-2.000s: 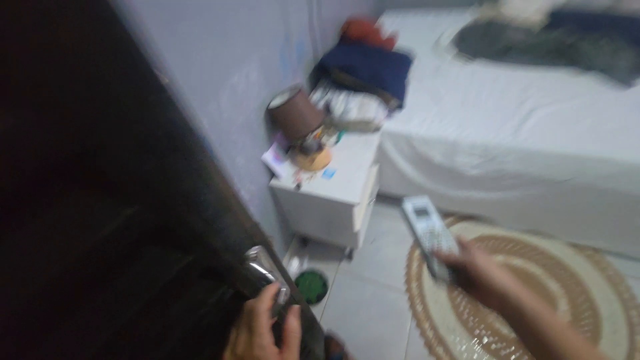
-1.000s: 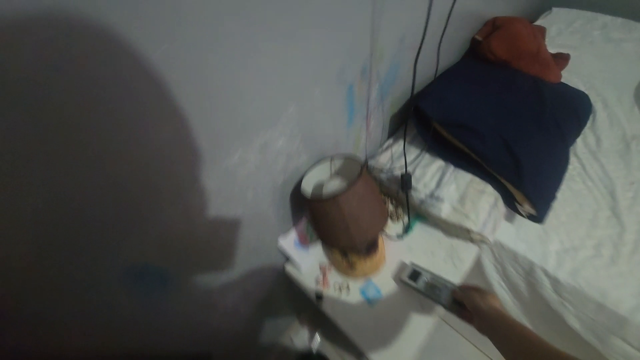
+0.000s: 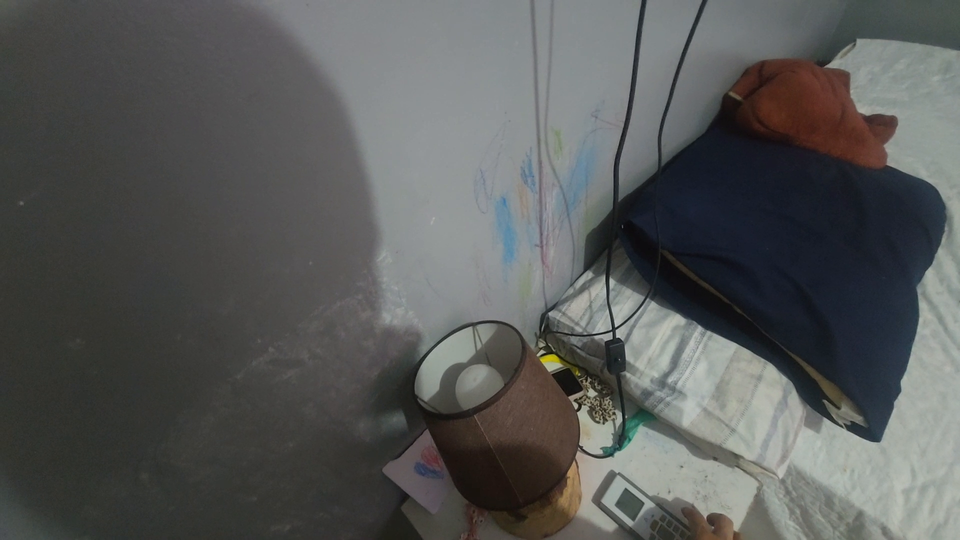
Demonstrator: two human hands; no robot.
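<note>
At the bottom edge, my right hand has its fingers at the keypad end of a white remote control with a small grey screen. The remote lies on or just over the white nightstand top; whether the fingers grip it is unclear. Left of it stands a table lamp with a brown fabric shade and a wooden base. My left hand is out of view.
Black cords with an inline switch hang before the scribbled wall. A paper sits left of the lamp. Beside the nightstand, the bed holds a striped pillow, a navy pillow and an orange cloth.
The view has moved from the dark door to the nightstand and wall. My left hand, earlier at the door handle, has left the view. My right hand has brought the remote to the nightstand.
</note>
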